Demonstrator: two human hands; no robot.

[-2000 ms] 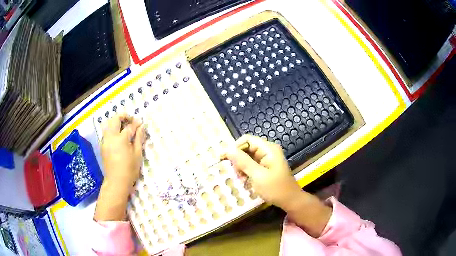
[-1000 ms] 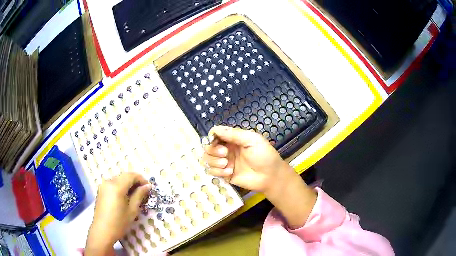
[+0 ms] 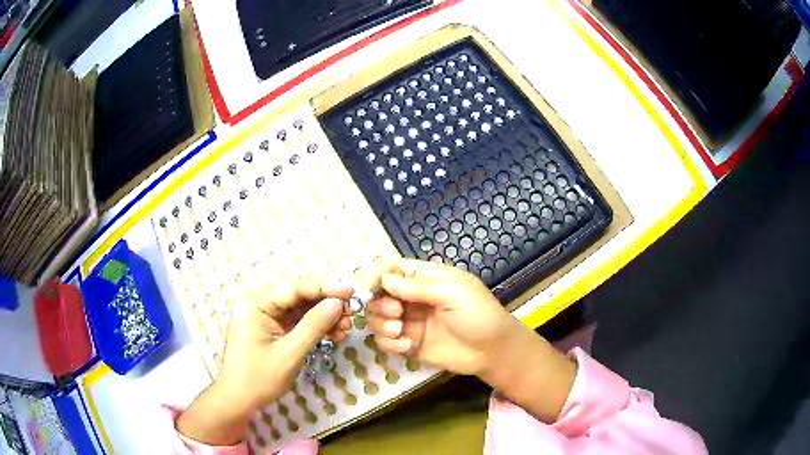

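Note:
My left hand (image 3: 282, 342) and my right hand (image 3: 444, 320) meet over the lower part of the pale slotted board (image 3: 302, 222). A small bright ring-like metal part (image 3: 356, 304) shows between them, at my left fingertips. My right thumb and fingers are pinched close beside it; what they hold is too small to tell. A loose pile of metal parts (image 3: 320, 357) lies on the board, partly hidden by my left hand. Joined pieces (image 3: 219, 186) sit in rows at the board's upper left. The black pocket tray (image 3: 524, 267) holds bright parts in its upper pockets.
A blue parts bin (image 3: 133, 311) full of silver pieces and a red bin (image 3: 64, 327) stand at left. Stacked brown-edged boards (image 3: 44, 169) stand at upper left. Other black trays (image 3: 146, 107) lie at the far side and upper right. Brown cardboard (image 3: 613, 191) lies under the pocket tray.
My left hand has risen from the loose pile and met my right hand, with a ring-like part now between them. Since the oldest frame, more pieces sit in the upper-left rows.

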